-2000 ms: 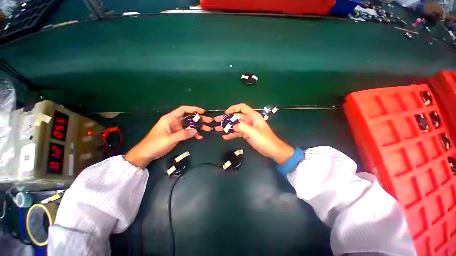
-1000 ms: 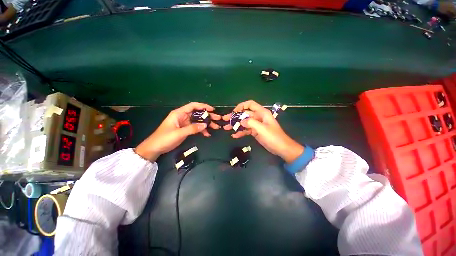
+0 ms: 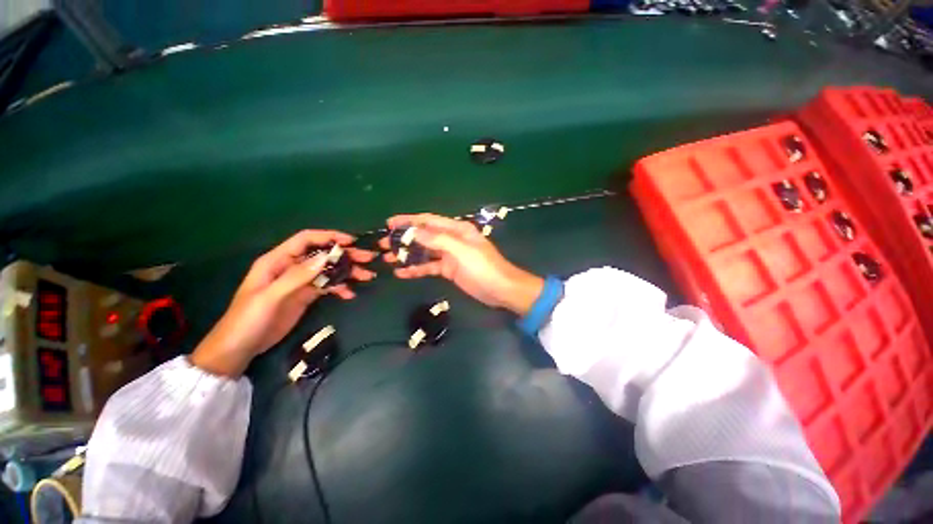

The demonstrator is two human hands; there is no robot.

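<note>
My left hand holds a round black electronic unit with a cream tape strip between thumb and fingers. My right hand holds a similar unit close beside it, with a gap between the two. Nearer me on the green mat lie two black pucks with cream strips, a left puck and a right puck. A thin black cable runs by them towards me. Another black unit lies farther back, and a small shiny unit with tape lies just beyond my right hand.
A red tray with some black units in its pockets stands at right, a second red tray beyond it. At left are a beige power supply with red readouts, a red lead and a tape roll. A red tray edge shows at the back.
The view has turned right, so the bench things sit further left and more of the red trays shows. Both hands still hold their units, now tilted differently.
</note>
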